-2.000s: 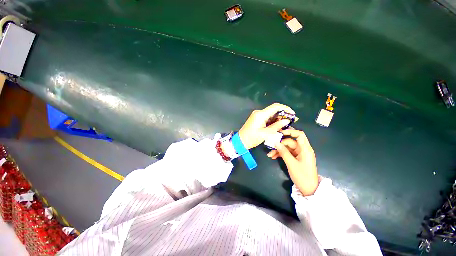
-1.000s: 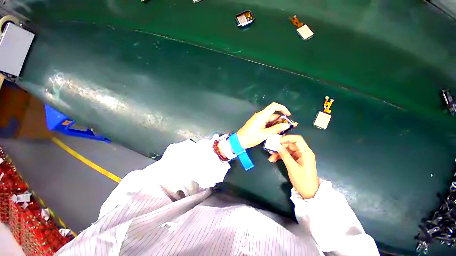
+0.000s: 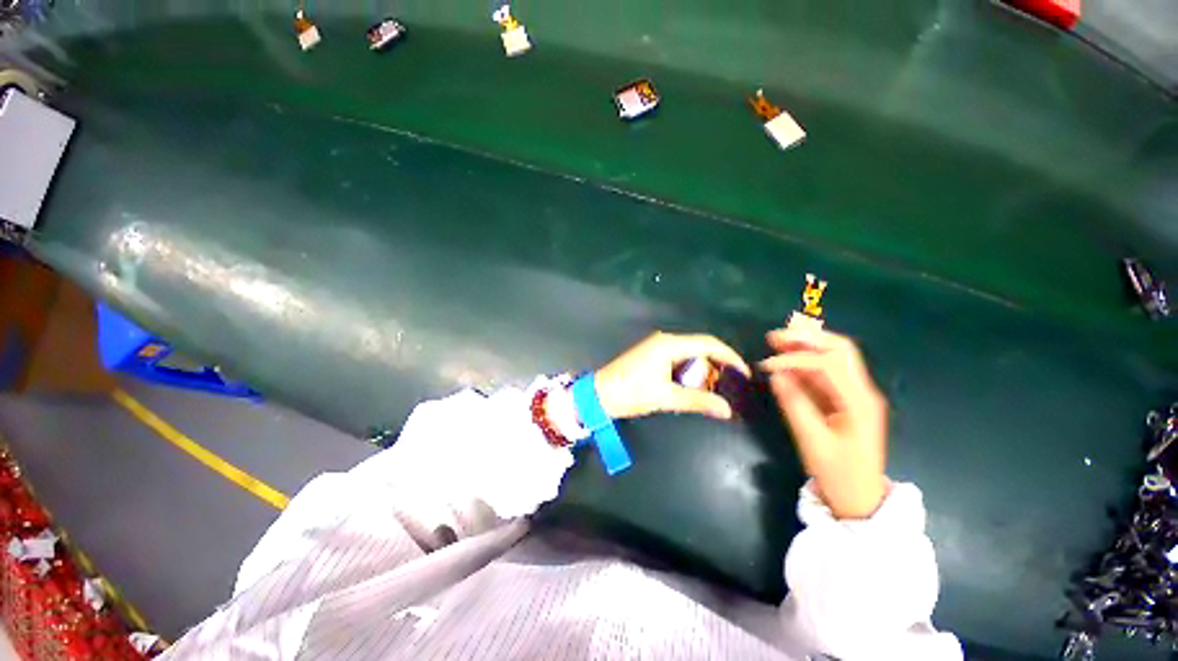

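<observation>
My left hand (image 3: 665,375), with a blue strap and red beads at the wrist, holds a dark device housing (image 3: 733,387) between thumb and fingers; white and orange show inside it. My right hand (image 3: 837,413) is just to its right, slightly blurred, with thumb and fingers a little apart and nothing clearly visible between them. A pale square screen module (image 3: 804,320) with an orange tail lies on the bench just beyond the right fingertips, its near edge partly covered by them.
Beyond the seam, more screen modules (image 3: 783,129) and part-built units (image 3: 636,100) lie spaced out. A dark unit (image 3: 1145,287) is far right. A pile of black parts (image 3: 1137,555) sits at the right edge. A grey box (image 3: 29,155) is at the left end.
My right hand has moved right and away from the left hand, towards the lying module. The left hand has lowered and turned the housing. The view has shifted, showing more parts on the far side.
</observation>
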